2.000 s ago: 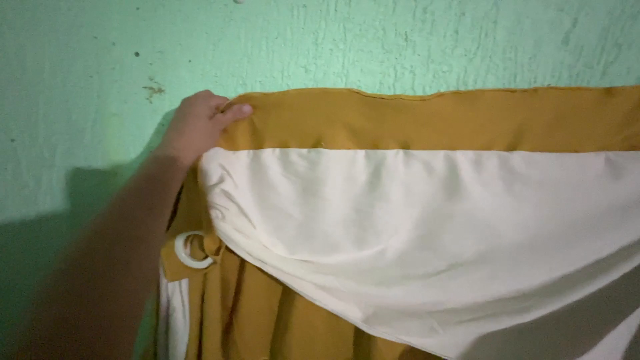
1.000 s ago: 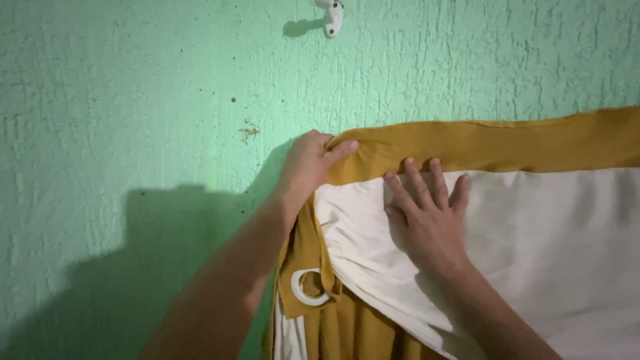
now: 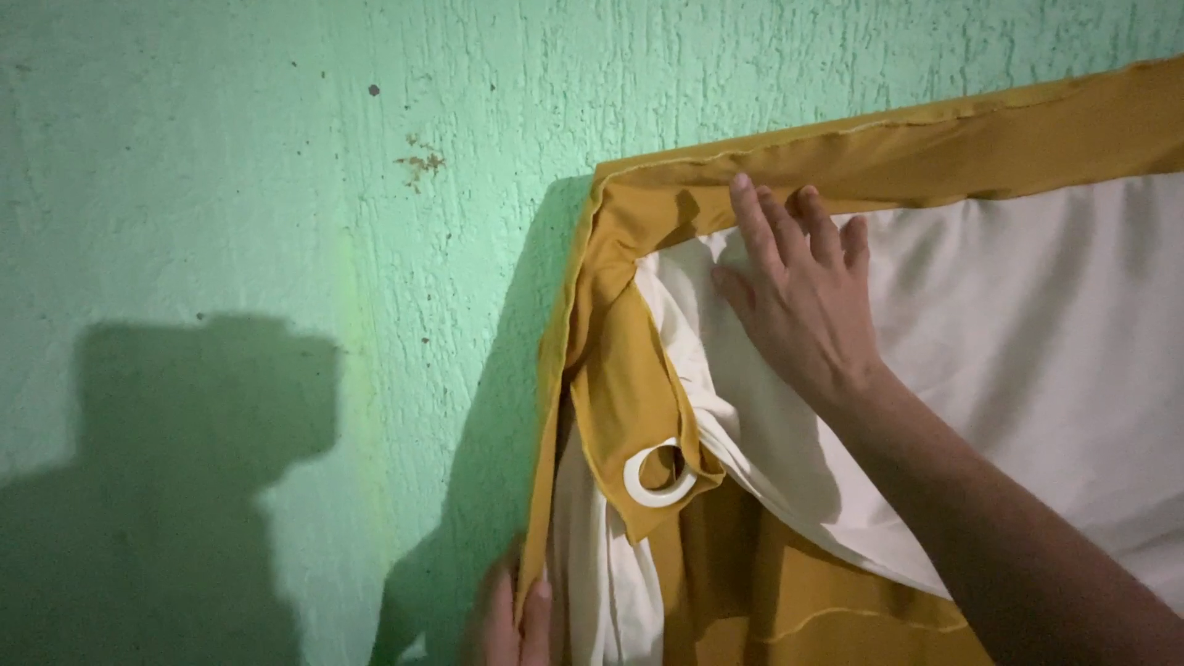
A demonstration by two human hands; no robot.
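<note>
A mustard-yellow curtain [image 3: 934, 153] with a white lining [image 3: 980, 305] hangs in folds against the wall, its top edge rising toward the right. My right hand [image 3: 805, 287] lies spread on the curtain, fingertips on the yellow band and palm over the lining. Low in the view, my left hand [image 3: 518, 610] pinches the curtain's left side edge between thumb and fingers; part of this hand is cut off by the frame. Between the hands, a folded-over yellow flap bears a white grommet ring [image 3: 659, 473].
A green textured wall [image 3: 277, 213] stands behind the curtain, with small dark specks and a brownish scuffed patch [image 3: 423, 164]. Dark shadows fall across the wall at the left and beside the curtain's edge.
My left hand has gone from the curtain's top corner down to its side edge. My right hand came into view by one second ago and remains on the curtain. The white wall bracket is out of view.
</note>
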